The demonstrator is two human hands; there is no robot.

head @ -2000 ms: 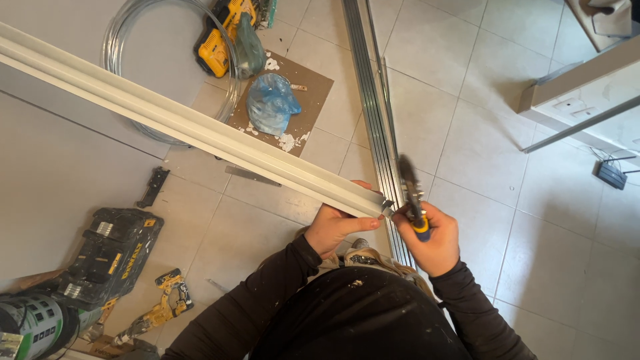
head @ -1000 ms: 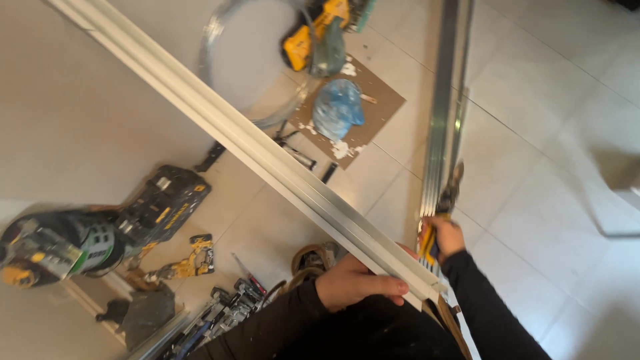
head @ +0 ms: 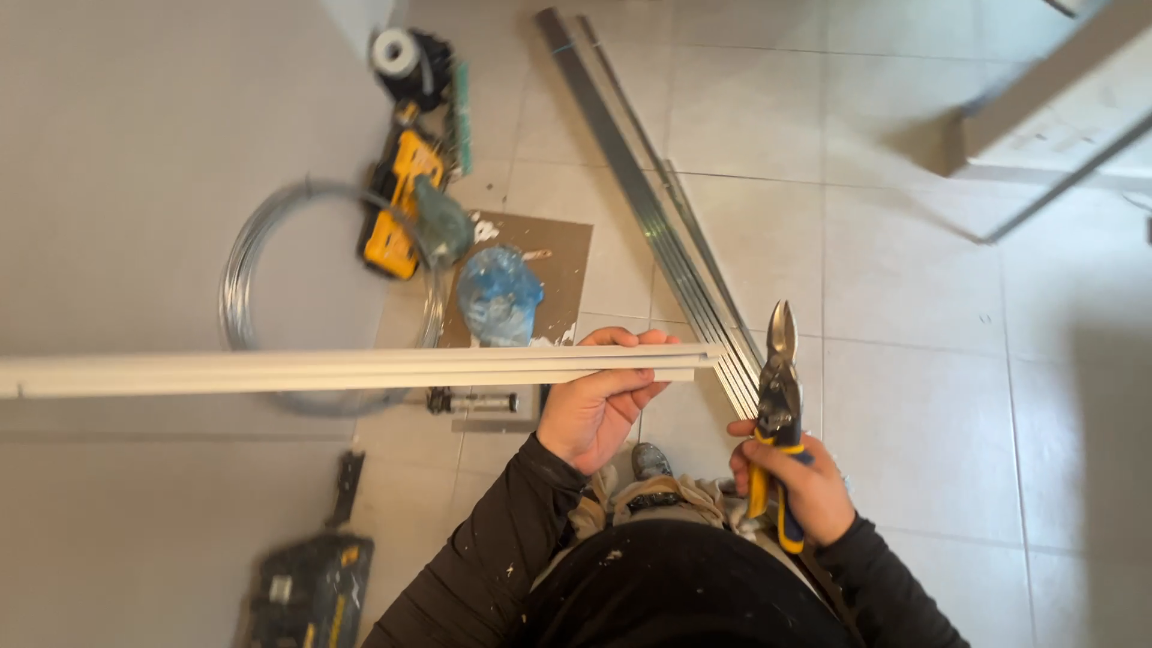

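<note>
A long white metal profile [head: 360,369] runs from the left edge of the head view to the centre, held near its right end by my left hand [head: 598,409]. My right hand [head: 801,481] grips aviation snips [head: 778,405] by their yellow and blue handles, blades pointing up and slightly parted. The snips are just to the right of the profile's end, not touching it. Behind and below, several galvanized metal profiles [head: 648,202] lie on the tiled floor, their near ends partly hidden by the snips and my right hand.
On the floor are a coil of wire [head: 238,279], a yellow and black tool [head: 414,171], a blue plastic bag [head: 499,297] on a brown board [head: 569,270], and a black DeWalt case [head: 310,589]. A white boxy structure [head: 1071,117] stands at the upper right.
The white profile has swung from a diagonal to level across the view. The snips, low beside the floor profiles one second ago, are now upright beside the profile's end. The view has shifted.
</note>
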